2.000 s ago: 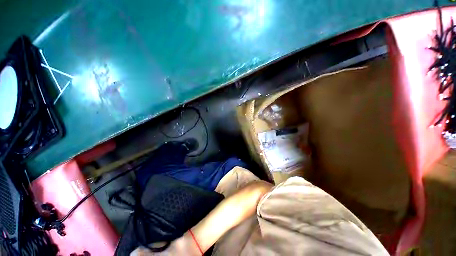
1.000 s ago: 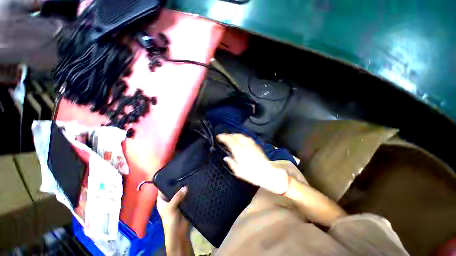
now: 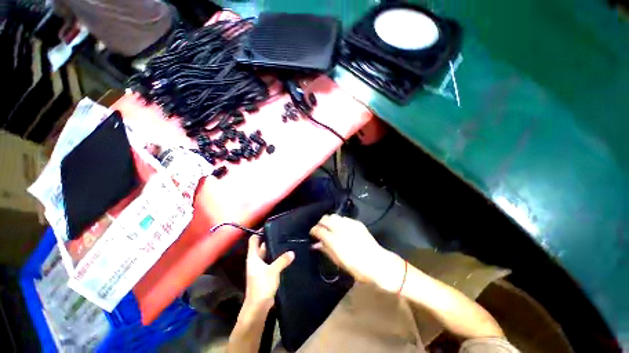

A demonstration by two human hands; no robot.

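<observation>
A flat black housing [image 3: 307, 310] lies tilted on my lap. My left hand [image 3: 265, 274] grips its left edge, thumb on top. My right hand [image 3: 352, 249] lies over its upper part with curled fingertips close to the surface. A thin pale line shows at those fingertips, and whether they pinch it I cannot tell. A thin dark lead [image 3: 233, 226] curls out past the housing's upper left corner. Black cord runs between the pink table and the space behind the housing. The housing's far right part is hidden by my right hand and forearm.
The pink table [image 3: 234, 189] holds heaped black cords [image 3: 203, 76], small black pieces [image 3: 238, 145], a ribbed black housing [image 3: 293, 41] and a black panel [image 3: 100, 172] on newspaper [image 3: 148, 238]. A white-disc base [image 3: 407, 29] lies on the green bench [image 3: 510, 124]. A blue crate and an open carton are below.
The view has turned, bringing the white-disc base back in. My right hand's fingers are now curled lower over the housing. My left hand still holds its edge.
</observation>
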